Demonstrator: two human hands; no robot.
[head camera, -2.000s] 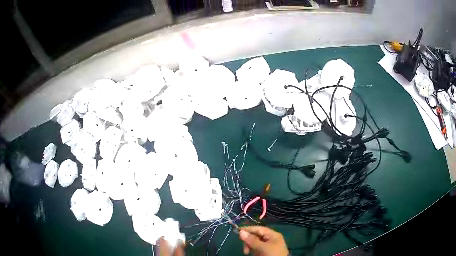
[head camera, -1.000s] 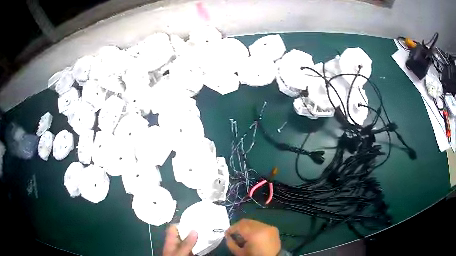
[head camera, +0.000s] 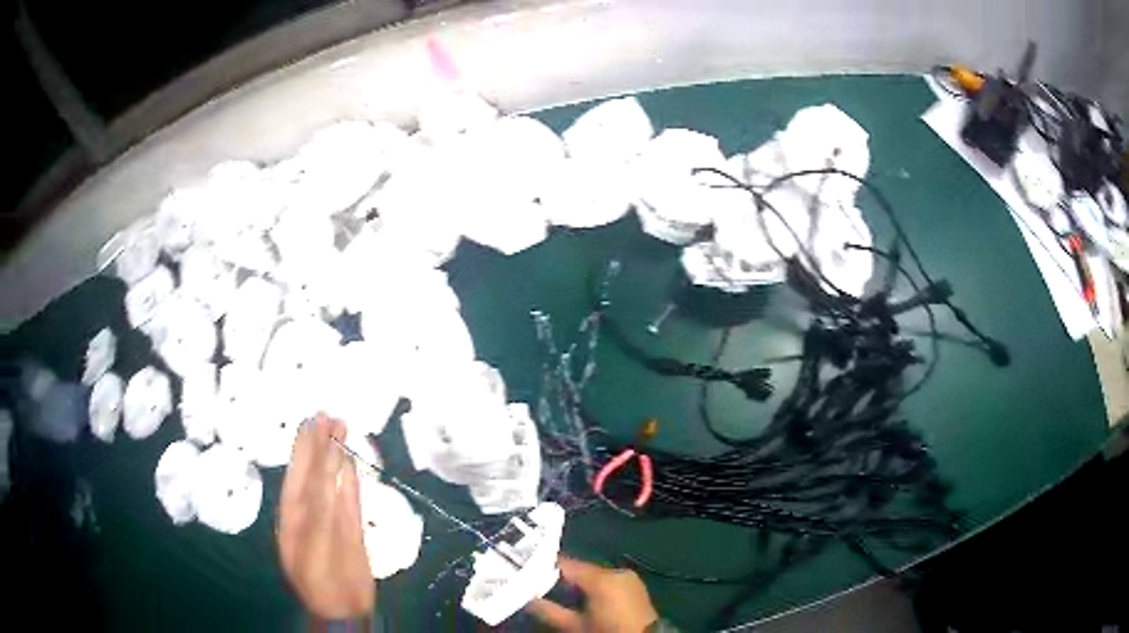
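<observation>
My right hand (head camera: 601, 599), partly cut off by the bottom edge, holds a white plastic housing (head camera: 518, 571) tilted, with its ribbed hollow inside showing. Thin wire strands (head camera: 415, 492) run taut from inside this housing up and left to my left hand (head camera: 327, 526). My left hand is upright, with its fingertips pinching the strand ends. The black cable bundle (head camera: 768, 495) lies to the right, with loose wire ends (head camera: 563, 396) at its left end. Red-pink handled pliers (head camera: 624, 479) lie on the bundle.
Many white housings (head camera: 427, 340) cover the left and back of the green table (head camera: 570, 275). Housings with cables fitted (head camera: 823, 148) are piled at the back right. A black adapter (head camera: 994, 124) and an orange-red handled tool (head camera: 1083, 270) lie at the far right.
The housing in hand has turned from its flat face to its hollow side. My left hand has left the housing and moved up and left, drawing out the strands; my right hand now grips the housing.
</observation>
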